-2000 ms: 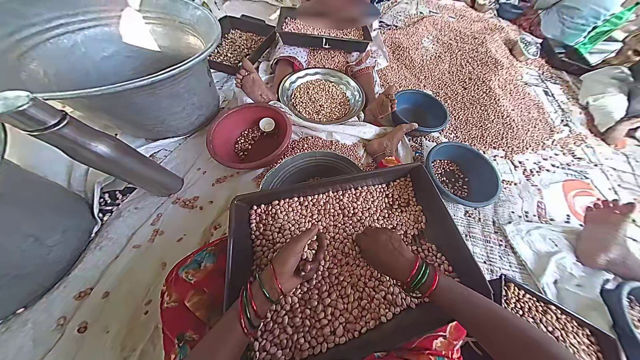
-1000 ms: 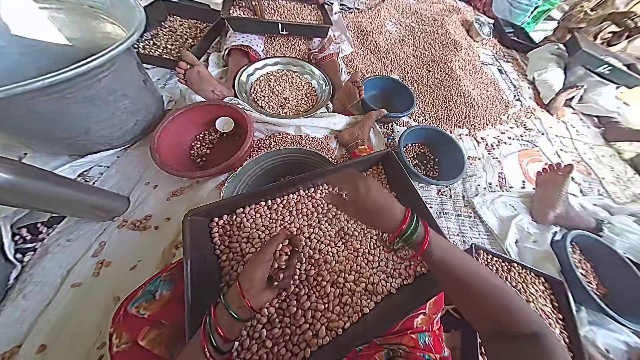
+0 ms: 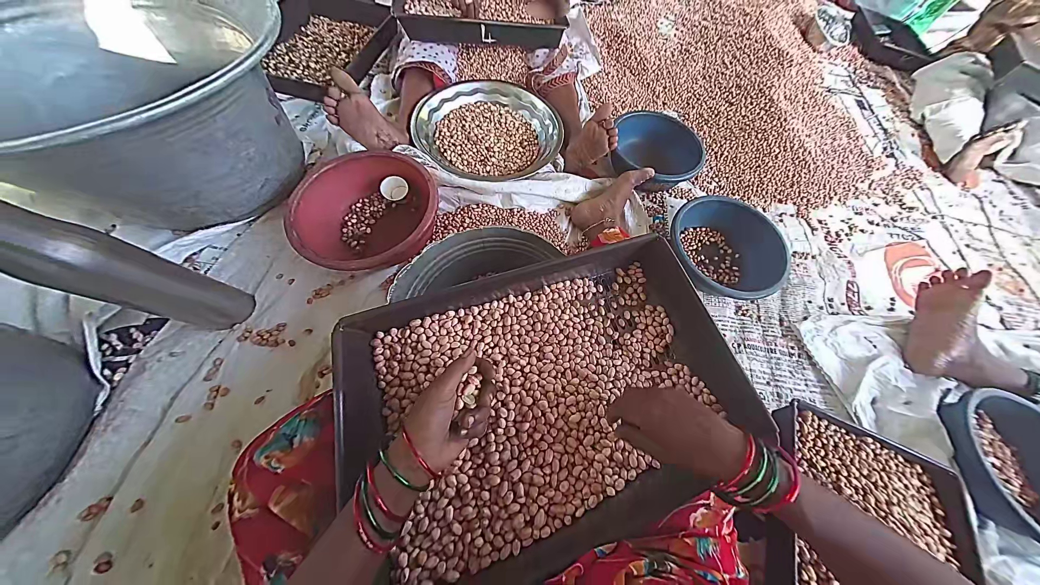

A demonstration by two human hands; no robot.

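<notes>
A black rectangular tray [image 3: 707,325] full of pinkish-brown peanut kernels [image 3: 520,406] lies tilted across my lap. My left hand [image 3: 455,406], palm up over the tray's left part, is curled around a few kernels. Over the right part, my right hand [image 3: 674,426] is back up with its fingertips down at the kernels; whether it pinches any is hidden. Both wrists wear red and green bangles. Just beyond the tray's far edge stands a dark grey basin [image 3: 479,252], partly covered by it.
A red basin [image 3: 325,236] with kernels and a white cup, a steel bowl [image 3: 487,134], blue basins [image 3: 731,244] and a co-worker's feet [image 3: 361,114] lie ahead. Large metal pots [image 3: 203,154] and a metal pipe [image 3: 122,264] are at left. A kernel-filled tray [image 3: 886,479] stands at right.
My right hand, raised over the tray's far part one second ago, is lower, down at the kernels on the right. My left hand stays curled over the left part.
</notes>
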